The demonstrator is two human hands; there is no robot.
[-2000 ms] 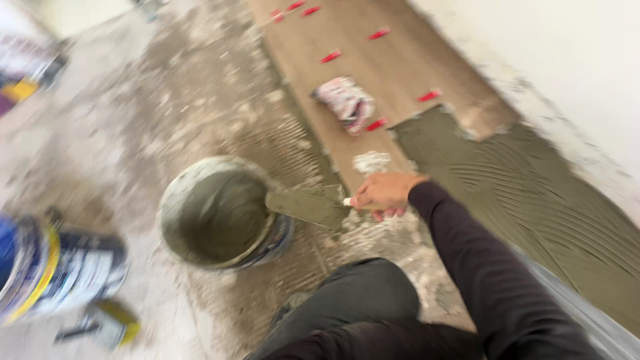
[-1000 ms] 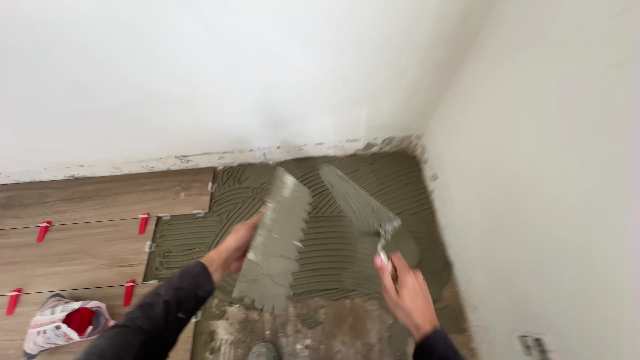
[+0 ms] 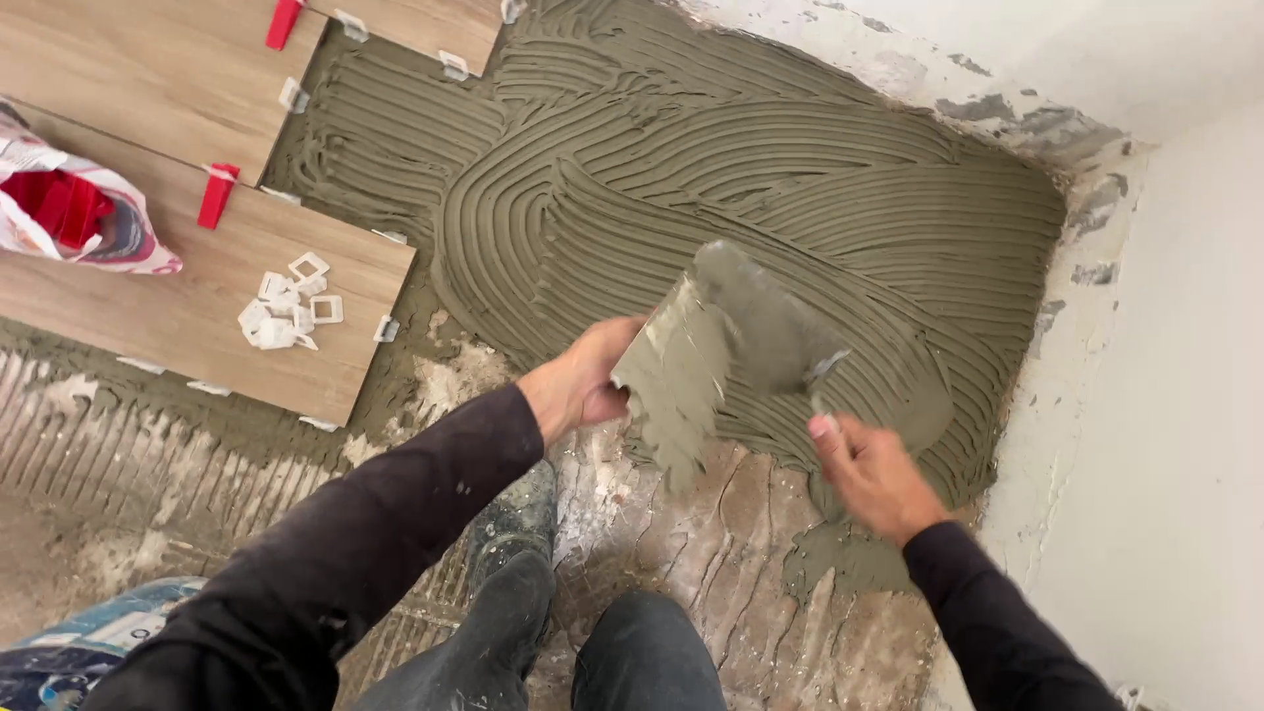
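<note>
My left hand [image 3: 590, 380] is closed around a notched trowel [image 3: 681, 370], whose blade is coated with grey-green tile adhesive. In my right hand [image 3: 874, 469] is a pointed trowel [image 3: 765, 316]; its blade, also smeared with adhesive, is close to the notched trowel's upper edge, and I cannot tell whether they touch. Beneath both tools lies combed tile adhesive [image 3: 839, 227], spread in curved ridges up to the wall. Below my right hand a smooth lump of adhesive [image 3: 849, 563] rests on the bare floor.
Wood-look tiles [image 3: 365, 267] lie at left with red wedges [image 3: 218, 196] and white clips at their edges. On them sit a pile of white levelling clips [image 3: 281, 314] and a bag [image 3: 118, 222] of red wedges. Walls [image 3: 1165, 395] bound the right side; a bucket [image 3: 89, 642] is partly visible lower left.
Both trowels were held apart a second ago; now their blades are close together. Two seconds ago one hand held a trowel by the adhesive bucket. The view has swung considerably.
</note>
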